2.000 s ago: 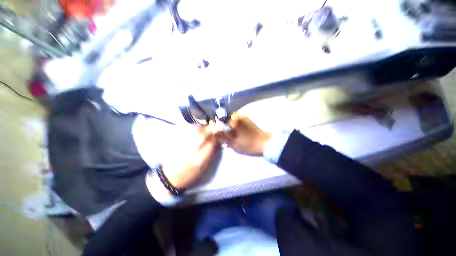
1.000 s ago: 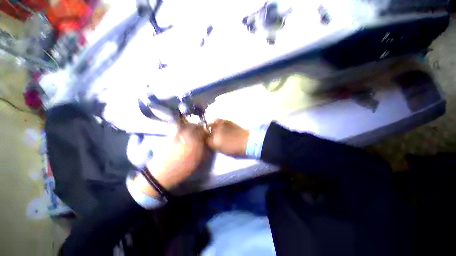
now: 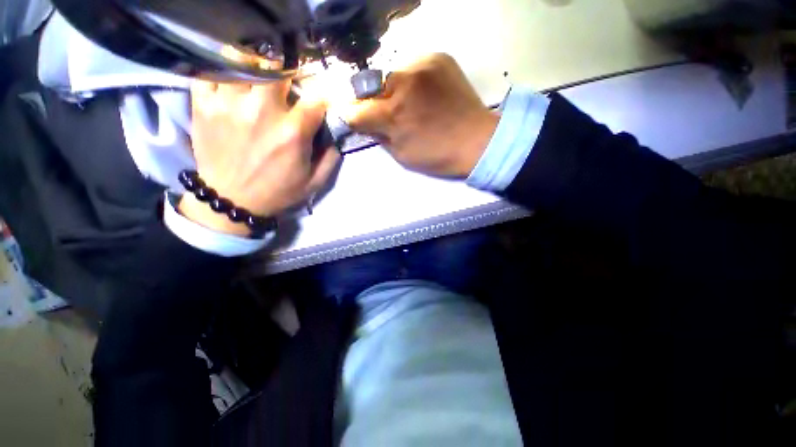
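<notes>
The pale grey-white cloth (image 3: pixel 161 122) lies left of and under my left hand, with a black fabric panel (image 3: pixel 96 196) hanging off the table's left side. My left hand (image 3: pixel 257 144) presses and pinches the cloth edge below the machine head. My right hand (image 3: pixel 436 113) has its fingertips pinched together close to the left fingertips, at a small whitish piece of the work. A grey cylinder knob (image 3: pixel 367 83) stands beside the right fingers. The needle area is overexposed, and the needle and exact pinch point cannot be made out.
The dark machine head (image 3: pixel 183 39) crosses the top left, close above my hands. The pale table (image 3: pixel 393 196) has a ruled-looking front edge near my body. A dark small object (image 3: pixel 742 83) lies at the right.
The view has moved closer and tilted down, so the hands appear higher and larger and the machine arm is mostly out of view. Both hands remain together at the needle area.
</notes>
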